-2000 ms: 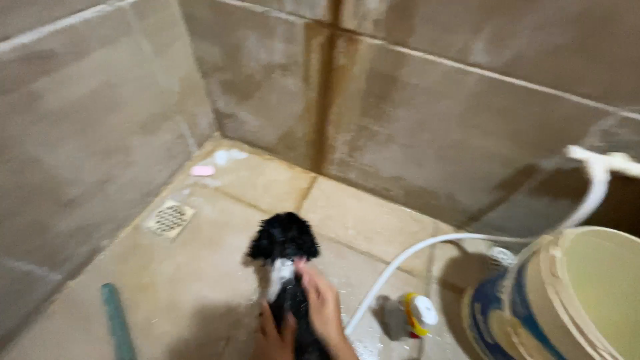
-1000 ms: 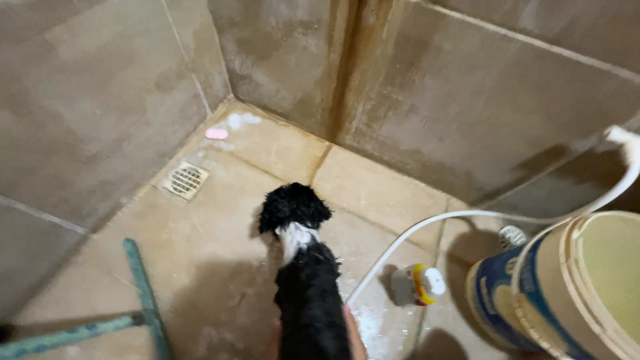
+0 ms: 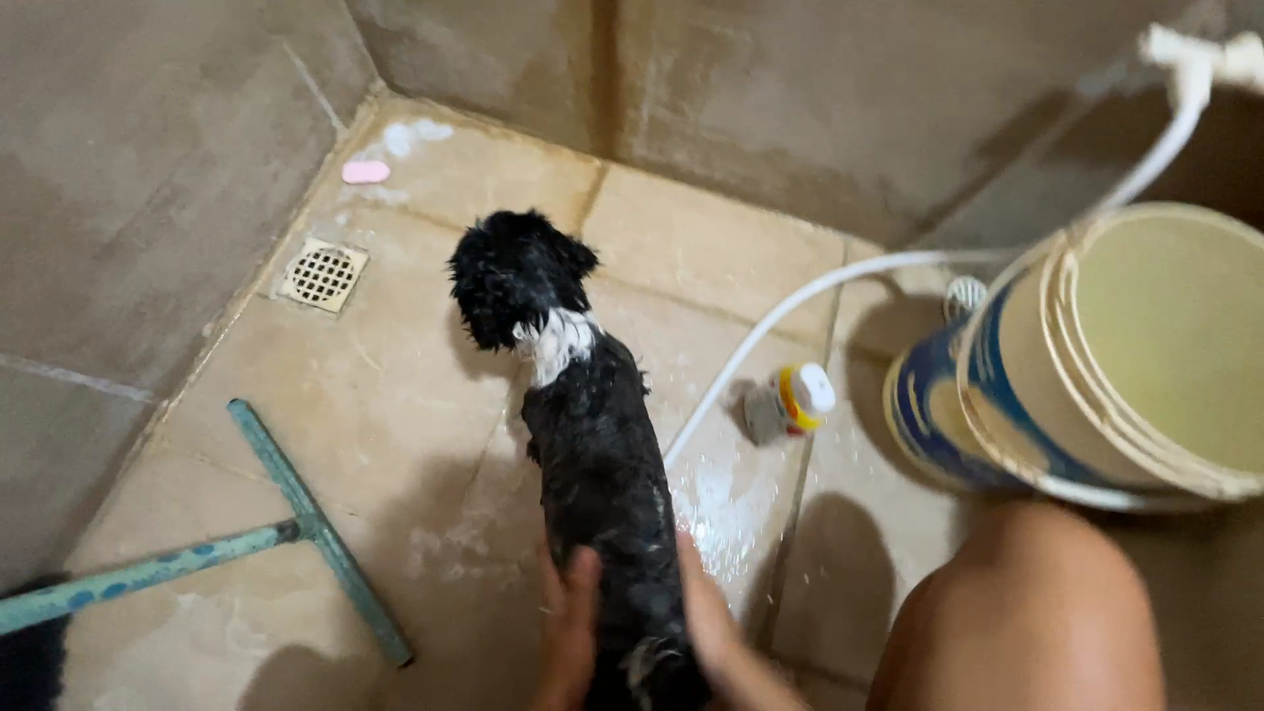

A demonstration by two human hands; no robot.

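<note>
A wet black dog (image 3: pixel 607 454) with a white patch at its neck stands on the tiled floor, its head away from me and turned a little left. My left hand (image 3: pixel 570 627) lies along the left side of its hindquarters, thumb up. My right hand (image 3: pixel 716 627) rests against its right flank, partly blurred. The two hands hold the dog's rear body between them. Right of the dog stands a small bottle (image 3: pixel 780 403) with a white cap and a yellow band. A white hose (image 3: pixel 820 286) runs behind the bottle from the dog's side.
A large bucket of water (image 3: pixel 1017 395) stands at the right, near my knee (image 3: pixel 1027 612). A green floor squeegee (image 3: pixel 311 523) lies at the left. Beyond it are a square floor drain (image 3: pixel 324 275) and a pink soap bar (image 3: pixel 365 173) by the wall corner. The floor is wet.
My hands have moved from the dog's neck and upper back down to its hindquarters. The dog's head now points more to the left than two seconds ago.
</note>
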